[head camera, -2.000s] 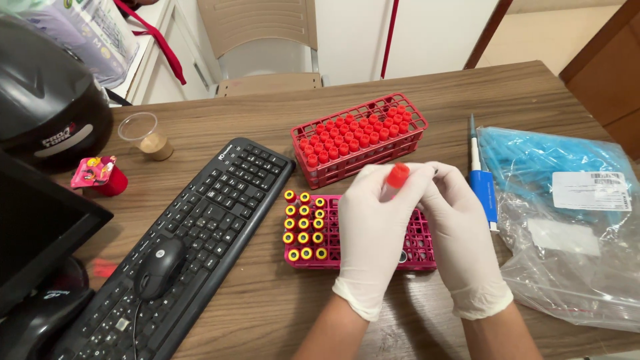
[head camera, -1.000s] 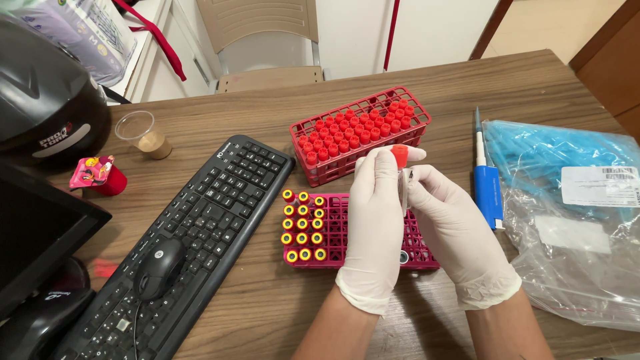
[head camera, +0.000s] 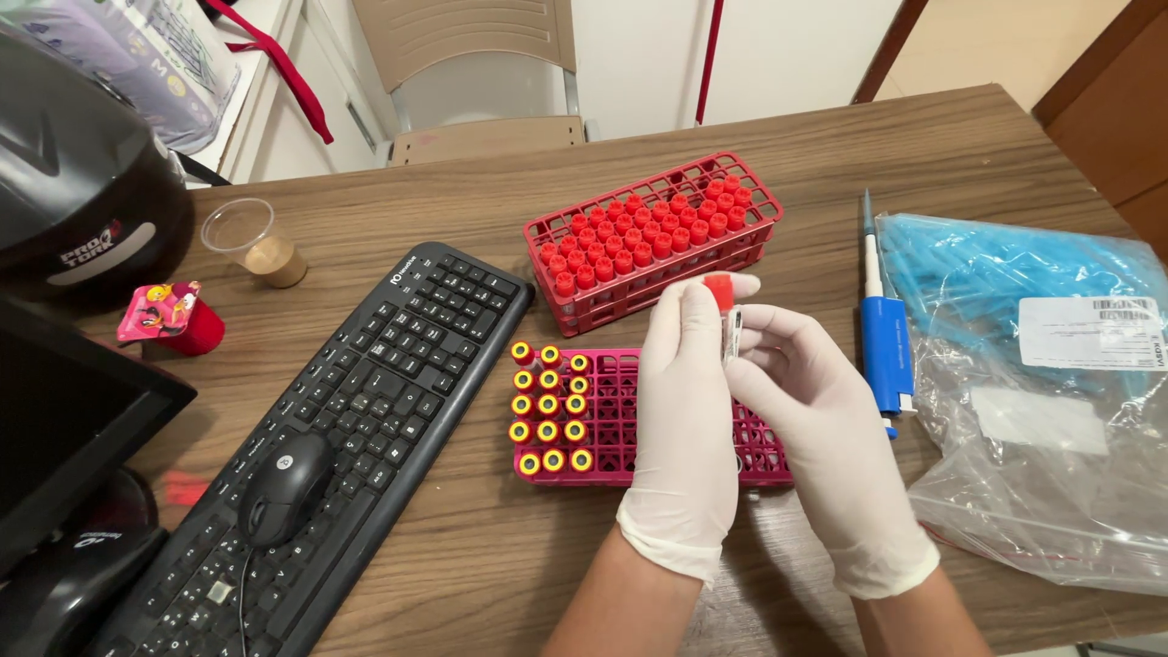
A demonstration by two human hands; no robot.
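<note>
Both hands wear white gloves. My left hand (head camera: 689,401) grips a small red-capped tube (head camera: 718,292) near its cap. My right hand (head camera: 808,411) has thumb and fingers at the tube's clear lower part, which bears a label with writing. Below them lies a magenta tube rack (head camera: 613,415), partly hidden by the hands; its left end holds several tubes with red and yellow caps (head camera: 547,404). Behind it stands a red rack (head camera: 652,196) with rows of red-capped tubes (head camera: 623,262). A blue and white pipette (head camera: 885,347) with a tip lies right of my right hand.
On the left are a black keyboard (head camera: 365,420), a mouse (head camera: 286,488), a monitor (head camera: 73,411), a black helmet (head camera: 82,182), a plastic cup (head camera: 265,246) and a red pot (head camera: 192,324). A clear bag with blue pipette tips (head camera: 1013,274) lies at the right. A chair (head camera: 484,73) stands beyond the desk.
The red-capped tube was more upright toward the camera two seconds ago; now its clear side and label show between my hands. My right hand's fingers have opened out somewhat.
</note>
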